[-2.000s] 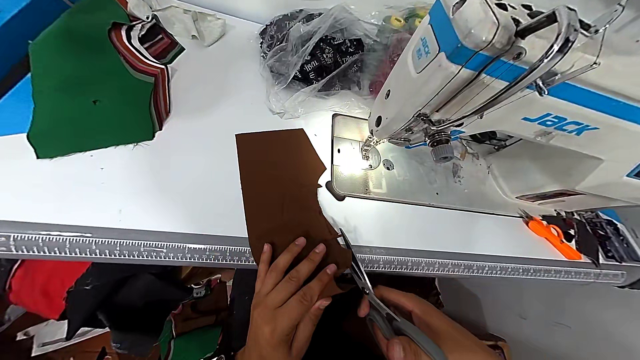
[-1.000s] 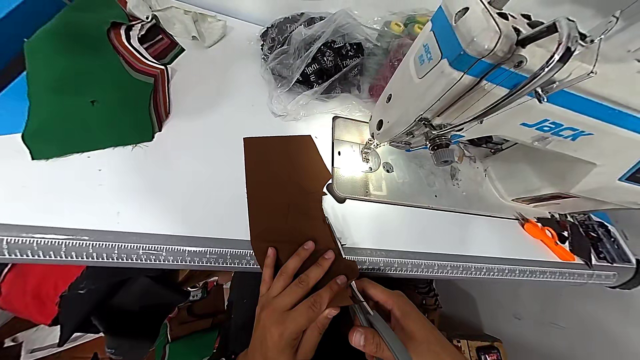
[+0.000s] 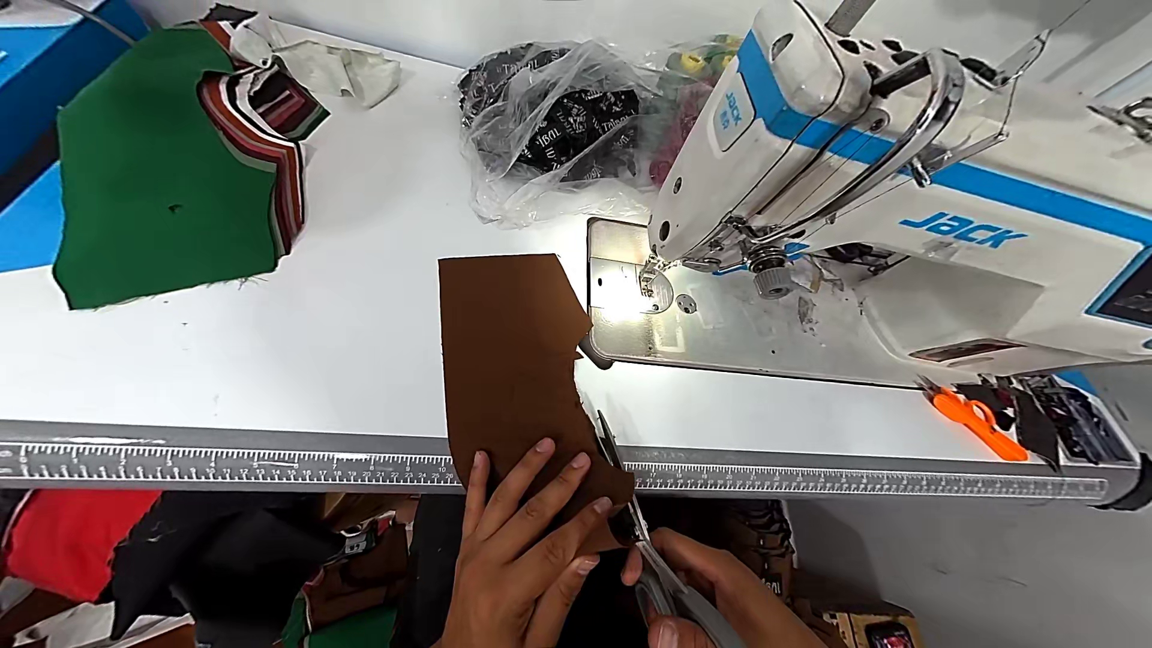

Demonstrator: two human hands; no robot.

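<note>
A brown fabric piece [image 3: 508,360] lies on the white table and reaches over its ruler-marked front edge. My left hand [image 3: 531,540] rests on the lower part of the fabric with its fingers spread, pressing it flat. My right hand [image 3: 711,585] grips grey-handled scissors [image 3: 661,576] at the fabric's lower right edge. One blade shows along the fabric's right side, pointing up and away; the other is mostly hidden. The right edge of the fabric has a notch near the sewing machine's metal bed [image 3: 720,333].
A Jack sewing machine [image 3: 864,180] with its lamp lit stands at the right. Stacked green fabric pieces [image 3: 171,171] lie at the left. Behind are plastic-wrapped black fabric [image 3: 567,126] and orange thread snips [image 3: 981,423] at the far right. Dark and red cloth [image 3: 81,540] hangs below the edge.
The brown fabric has shifted slightly right since the first frame. The scissors, spread in the first frame and nearly closed one second ago, now have a blade extended along the fabric again.
</note>
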